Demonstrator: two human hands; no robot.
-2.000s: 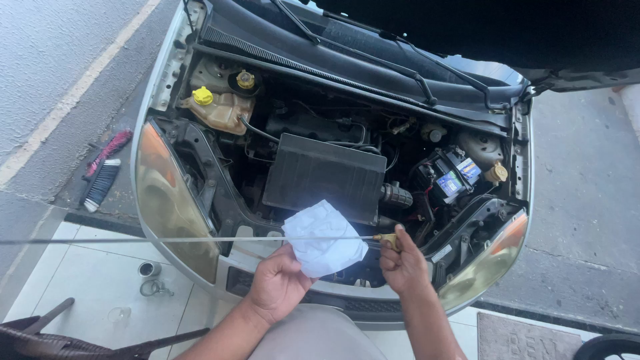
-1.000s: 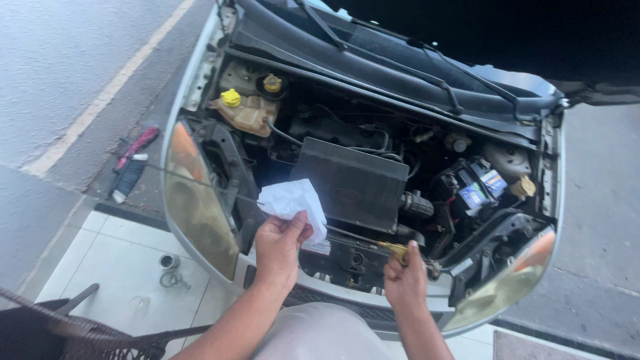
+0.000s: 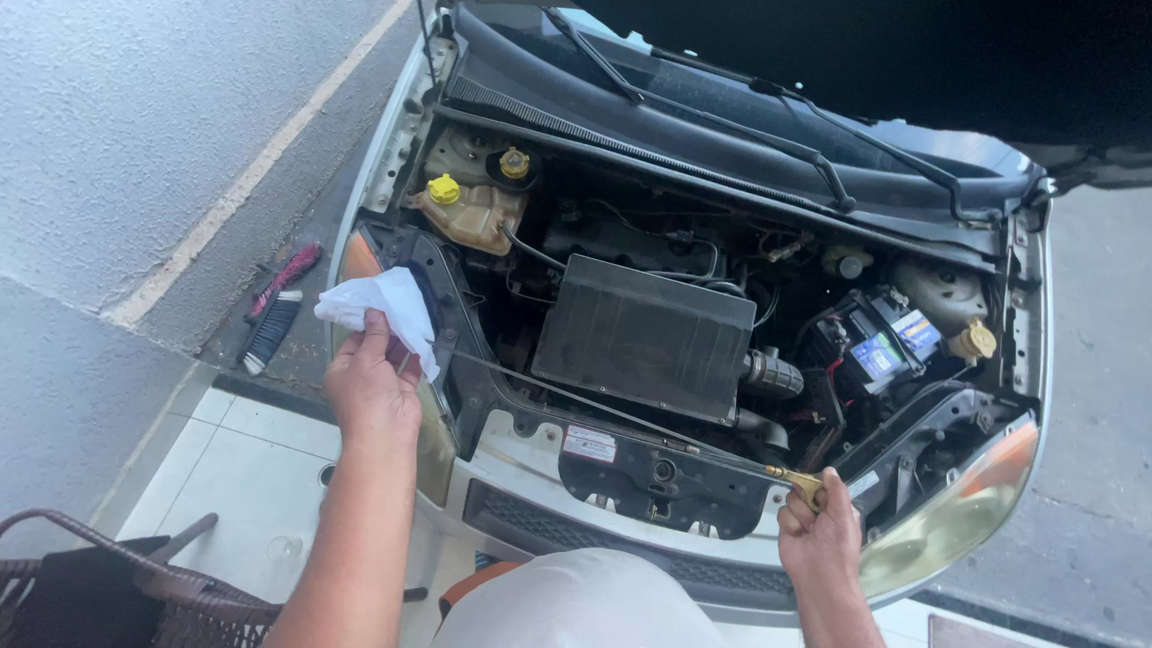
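My left hand (image 3: 375,364) pinches a white paper towel (image 3: 382,306) around the far end of a thin metal dipstick (image 3: 576,396), above the headlight on the left. My right hand (image 3: 821,531) grips the dipstick's yellow handle (image 3: 799,481) over the front edge of the engine bay, at the right. The dipstick runs slantwise between both hands, above the front panel. Behind it lie the black air filter box (image 3: 646,337) and, further right, the car battery (image 3: 877,342). The coolant tank (image 3: 472,216) with a yellow cap is at the back left.
Overhead at the top right is the raised hood (image 3: 882,63). Two brushes, one with pink bristles (image 3: 292,270) and one dark (image 3: 273,331), lie on the ground by the wall (image 3: 162,135). A woven chair (image 3: 207,594) stands at the lower left, on white floor tiles (image 3: 243,468).
My left hand has moved left with the paper towel, away from the handle and out to the dipstick's far end. My right hand still holds the handle.
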